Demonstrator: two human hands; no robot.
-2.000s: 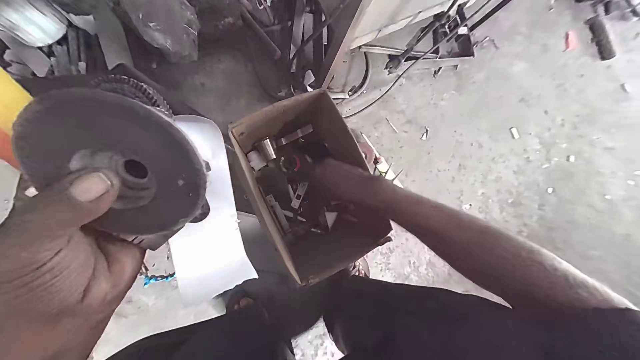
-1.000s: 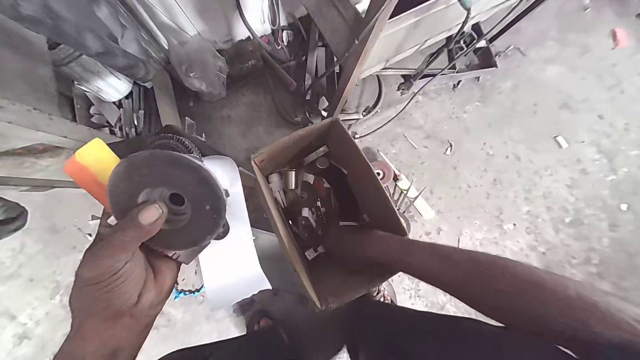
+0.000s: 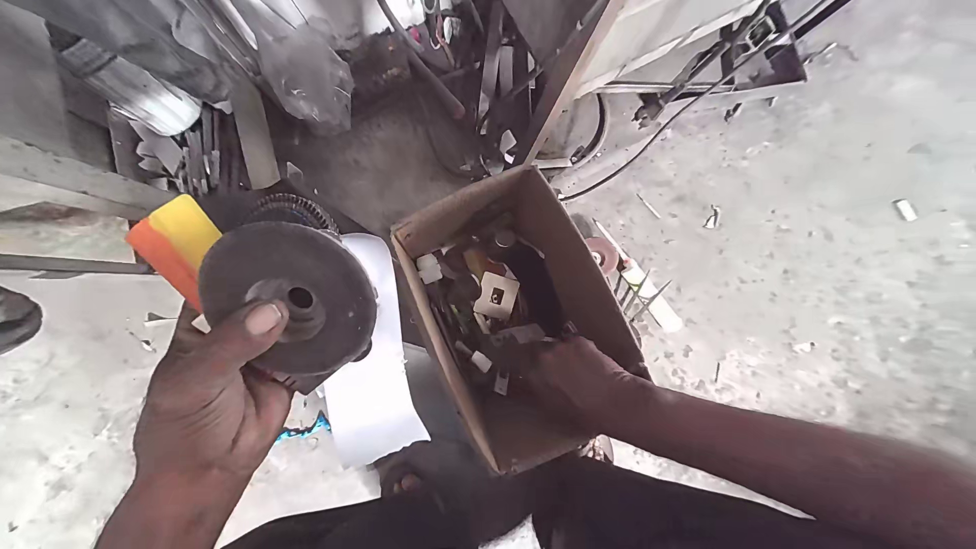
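My left hand [image 3: 221, 381] grips a dark round disc with a hub and centre hole [image 3: 335, 305], thumb pressed on its face by the hub. Behind the disc show a toothed ring [image 3: 293, 206] and a yellow and orange piece [image 3: 179, 240]; I cannot tell how these are joined to it. An open cardboard box [image 3: 534, 450] stands tilted in front of my legs. My right hand [image 3: 576, 377] reaches down inside it among loose small parts, its fingertips hidden, so what it holds is unclear. A pale square plate with a square hole [image 3: 497, 296] lies among the parts.
A white sheet [image 3: 374, 412] lies left of the box. Right of the box are a reddish disc [image 3: 602, 255] and a white tube [image 3: 656, 301] on the littered concrete floor. A black cable [image 3: 648, 145] runs behind. Metal strips [image 3: 206, 152] and a plastic bag [image 3: 305, 76] are at the back left.
My right hand has moved toward the near end of the box, and parts it covered before now show. My left hand still holds the disc. The view has shifted.
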